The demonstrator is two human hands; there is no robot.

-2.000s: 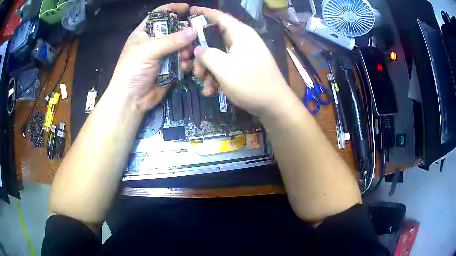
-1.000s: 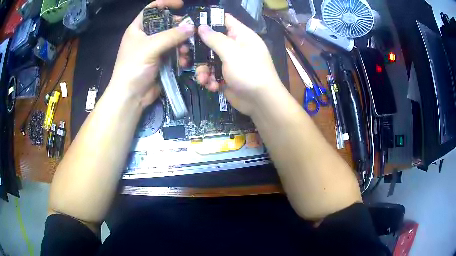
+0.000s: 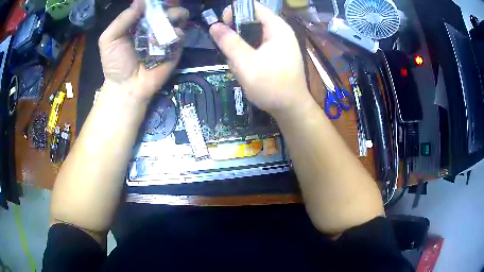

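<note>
My left hand (image 3: 127, 58) is palm up at the upper left, holding several small sticks with white labels (image 3: 159, 26). My right hand (image 3: 265, 64) is at the top centre, holding small dark modules with pale labels (image 3: 244, 11) between thumb and fingers. Below lies the opened laptop base (image 3: 212, 172) with a green board, a black round fan (image 3: 160, 118) and an orange-yellow ribbon cable (image 3: 239, 150). A narrow white-labelled stick (image 3: 194, 132) lies slanted across the base, right of the fan. The hands are apart, above the laptop's back edge.
Blue-handled scissors (image 3: 334, 102) lie to the right, beside dark bars and a black box with red lights (image 3: 400, 85). A small white fan (image 3: 371, 18) stands at the upper right. A yellow tool (image 3: 55, 110) and a dark heap (image 3: 39, 132) are at the left.
The hands have moved apart, my left hand to the left. A white-labelled stick now lies on the laptop base, and more of the base shows.
</note>
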